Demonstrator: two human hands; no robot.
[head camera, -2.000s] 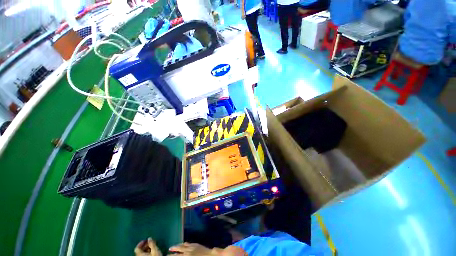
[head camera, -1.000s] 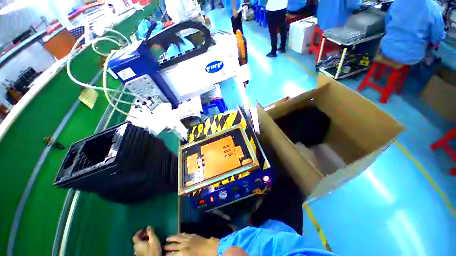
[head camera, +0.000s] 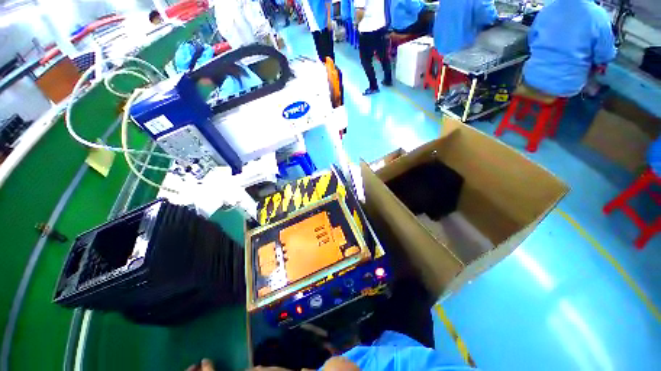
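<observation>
The fixture (head camera: 308, 245) lies in front of me, a tan-edged shallow tray with an orange plate over black. Its dark blue machine base (head camera: 330, 292) has small buttons and a lit red light. A tall stack of black plastic housings (head camera: 185, 264) stands on the green bench to its left, with a rectangular opening in the top one. My left hand (head camera: 202, 365) is at the bottom edge, with only fingertips showing. My right hand (head camera: 272, 369) is almost wholly cut off by the bottom edge, below the machine base. What either hand holds is hidden.
An open cardboard box (head camera: 507, 210) with dark and pale contents stands right of the fixture. The white machine arm (head camera: 264, 116), its blue head (head camera: 163, 112) and pale hoses (head camera: 69, 116) are beyond. A small dark clip (head camera: 51, 232) is at the left. People in blue sit near red stools (head camera: 533, 119).
The camera view has shifted, so the hands sit lower and are mostly out of frame. Earlier both hands showed close together at the bench edge. The fixture and stack look unchanged.
</observation>
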